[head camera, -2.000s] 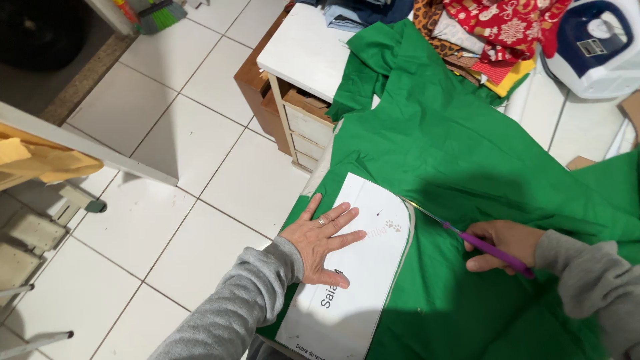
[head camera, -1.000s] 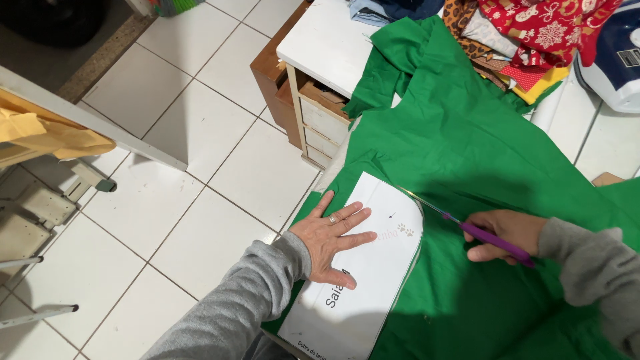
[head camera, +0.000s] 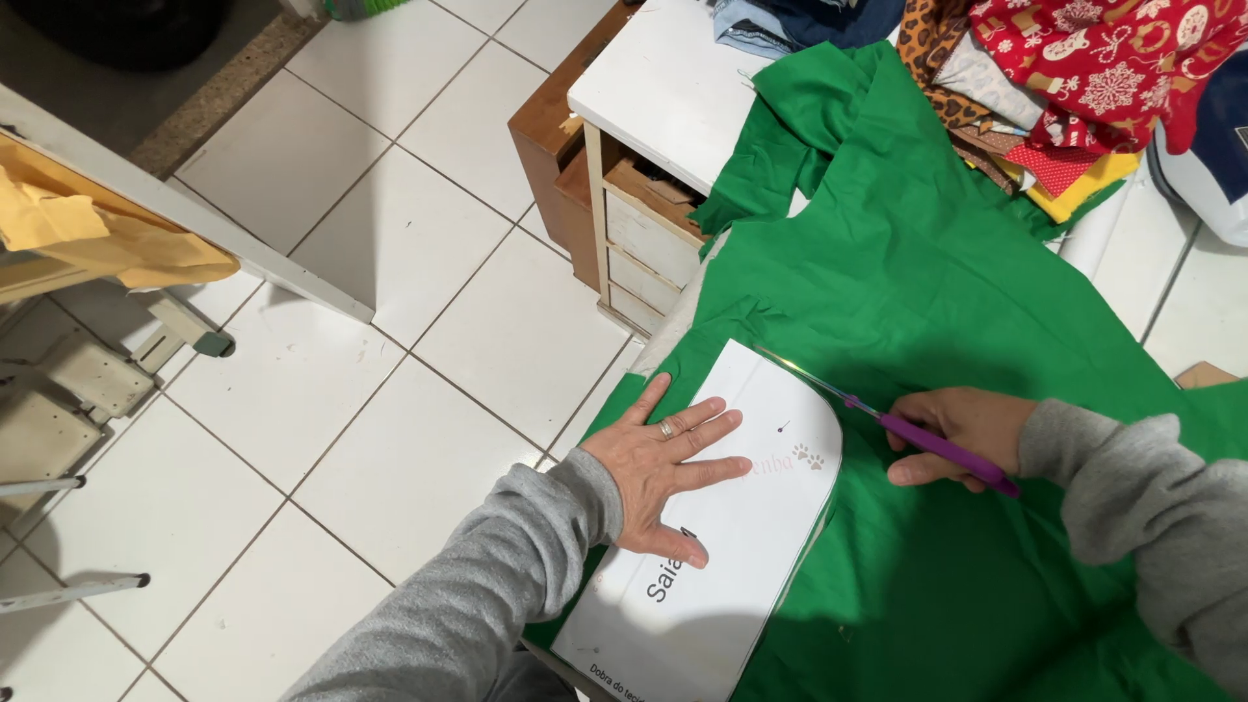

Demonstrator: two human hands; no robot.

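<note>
My left hand (head camera: 668,473) lies flat with fingers spread on a white paper sewing pattern (head camera: 770,517), which has a rounded corner and bears printed writing. Under the paper is green fabric (head camera: 936,292). A pin (head camera: 783,427) shows near the pattern's upper part. In my right hand (head camera: 960,439) are purple-handled scissors (head camera: 931,453), held by the handles. Their blades lie along the pattern's rounded upper edge, tips pointing up and left. A narrow gap in the fabric follows the paper's right side below the scissors.
Beyond the fabric stands a white-topped cabinet with drawers (head camera: 653,88). Folded cloths, among them a red snowflake print (head camera: 1102,68), are piled at the upper right beside a white and blue appliance (head camera: 1209,146). White floor tiles (head camera: 341,419) and metal legs (head camera: 68,593) are on the left.
The scissors have moved along the pattern's curved corner toward its top edge, and their blades now point more to the left. My left hand stays flat on the paper.
</note>
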